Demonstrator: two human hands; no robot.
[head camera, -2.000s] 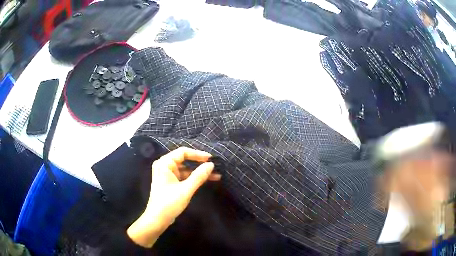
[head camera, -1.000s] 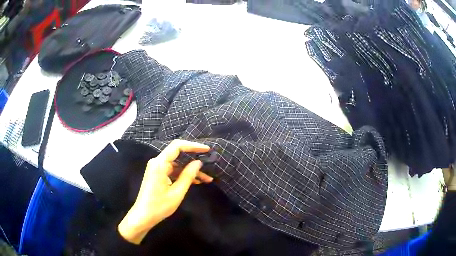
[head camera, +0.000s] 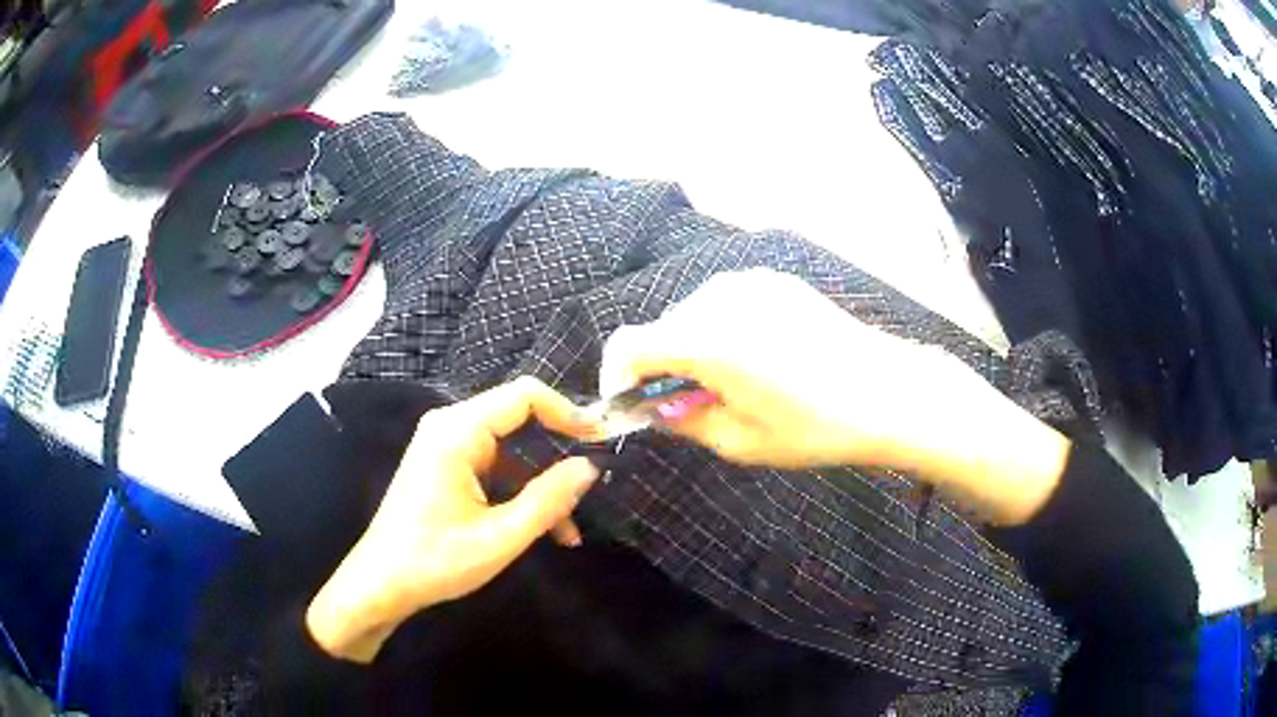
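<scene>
The coat, dark with a thin white grid, lies across the table and towards my lap. My left hand pinches its dark edge between thumb and fingers. My right hand is at the same spot, its fingertips close to the left ones. It holds small snips with a pink part and a dark part in the palm. A short bright sliver shows at the fingertips; I cannot tell if it is needle or blade. The button under the fingers is hidden.
A round black tray with a red rim holds a pile of buttons at the left. A phone, a black bag and clear crumpled plastic lie on the white table. Dark garments are heaped at the right.
My right hand has come in from the right, with the snips, to meet my left hand at the coat edge. My left hand still pinches the edge. The other person's blurred shape at the right is gone.
</scene>
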